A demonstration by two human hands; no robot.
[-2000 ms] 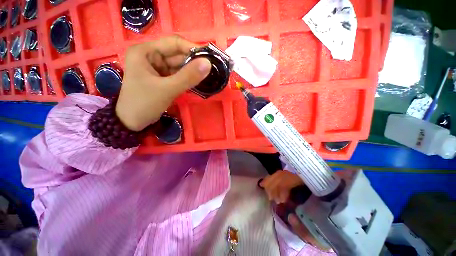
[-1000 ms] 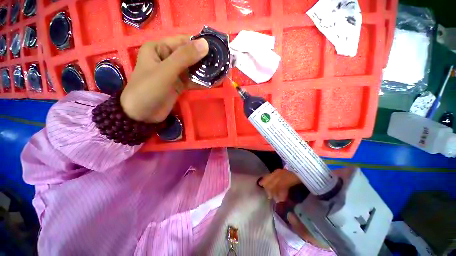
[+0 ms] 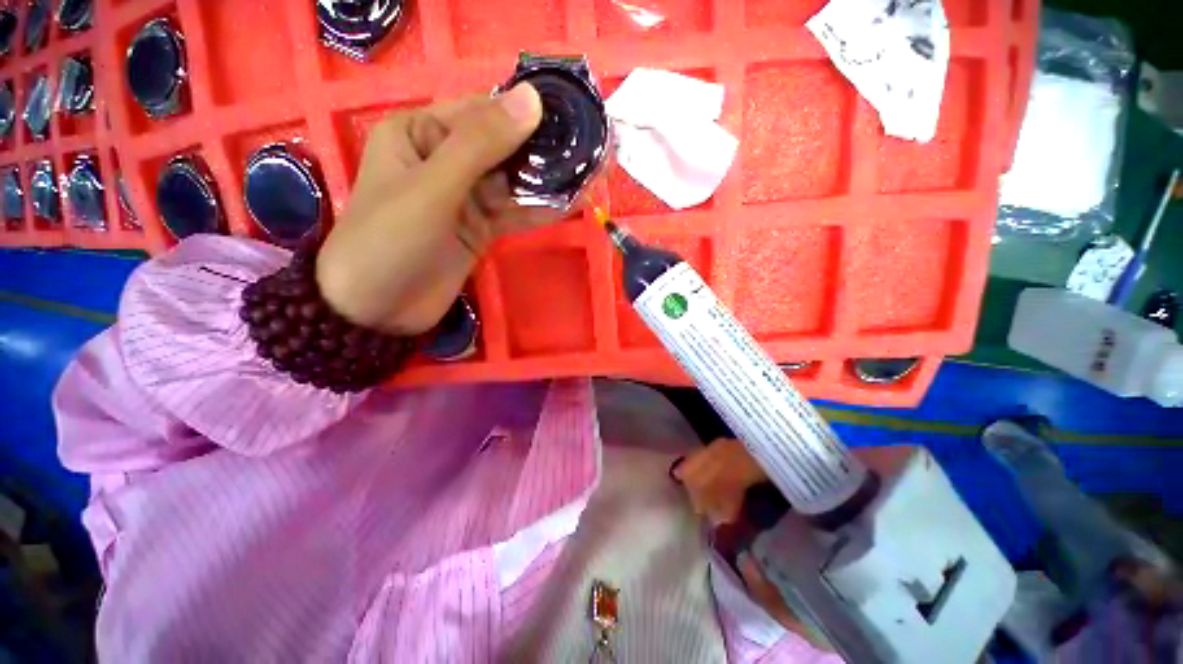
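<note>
My left hand (image 3: 422, 214) pinches a round black glossy watch head (image 3: 561, 136) by its edge, above the red-orange foam tray (image 3: 597, 366). My right hand (image 3: 721, 483) is partly hidden behind the grey-white dispensing gun (image 3: 908, 571) and grips its handle. The dark cartridge with a white label and green logo (image 3: 746, 383) points up and left from the gun. Its small yellow-orange nozzle (image 3: 602, 218) is just below the lower right edge of the watch head; whether they touch I cannot tell. A crumpled white wipe (image 3: 677, 136) lies on the tray beside the watch head.
More watch heads (image 3: 283, 191) sit in tray pockets at left. A smudged white piece (image 3: 889, 62) lies on the tray. At right are a clear bag (image 3: 1061, 143), a white bottle lying on its side (image 3: 1092, 344) and a blue-white stick (image 3: 1146, 240). Part of a person (image 3: 1038, 474) shows at lower right.
The watch head has turned in my left hand and moved slightly up and right. The cartridge and nozzle have shifted slightly left. A person's limb has come into view at lower right.
</note>
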